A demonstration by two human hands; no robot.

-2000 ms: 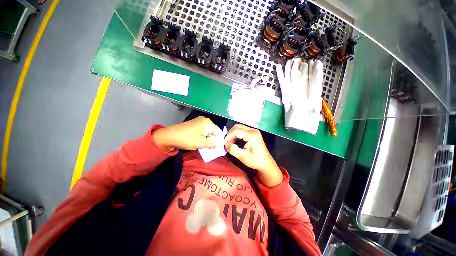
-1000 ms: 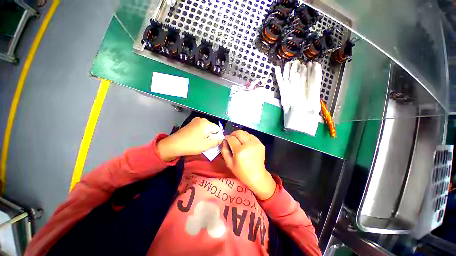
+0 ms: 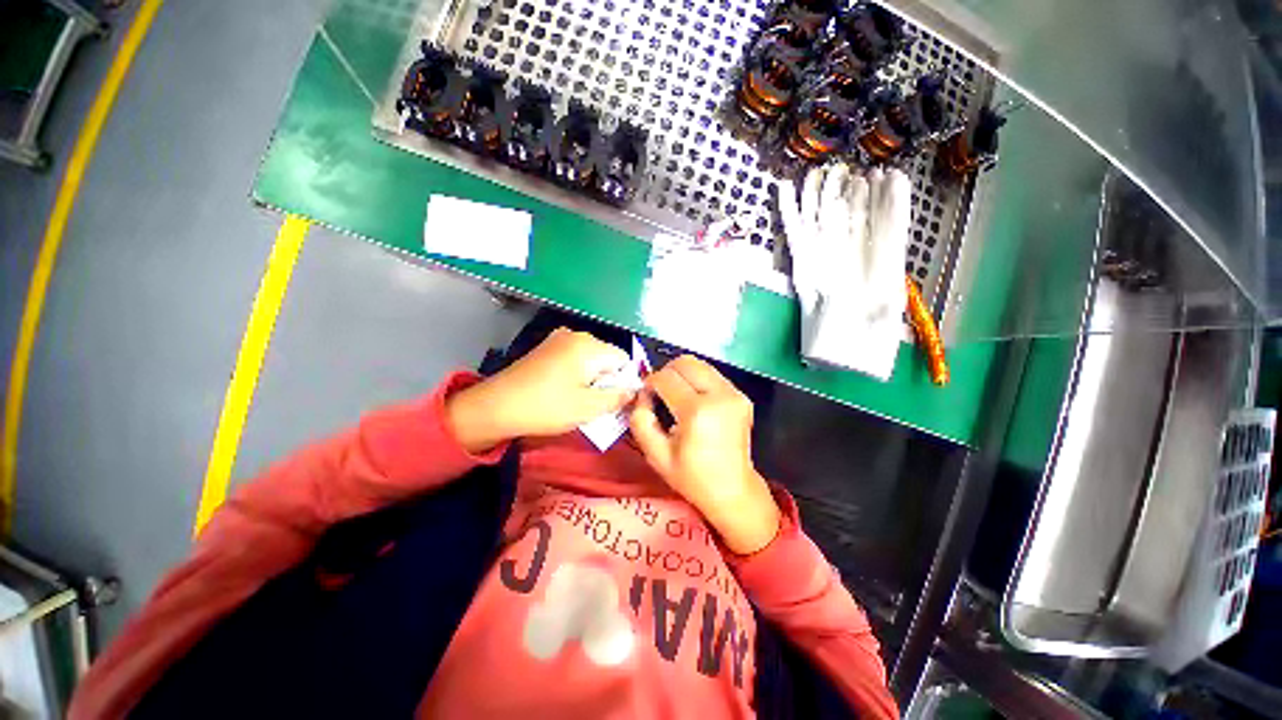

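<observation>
A small white card [image 3: 605, 428], probably the badge, is held in front of my red shirt, below the bench's front edge. My bare left hand [image 3: 560, 386] pinches it from the left, fingers over its upper part. My bare right hand [image 3: 697, 429] is bent against its right side with thumb and fingertips, close to my left fingertips. A thin pale corner [image 3: 641, 355] sticks up between the hands, with a small dark-red patch below it. The fingers hide most of the card; whether a sleeve is around it I cannot tell.
A perforated tray [image 3: 672, 87] holds a row of wound coils [image 3: 527, 124] and a cluster [image 3: 823, 113]. White gloves [image 3: 852, 267], an orange-handled tool [image 3: 927, 332], a paper label [image 3: 478, 232] and a clear film [image 3: 692, 291] lie at the front. A steel pan [image 3: 1083, 506] stands right.
My right hand has turned and stays at the card, its fingers slightly more open than one second ago. The card has shifted slightly right, and the dark-red patch now shows. The bench items have not moved.
</observation>
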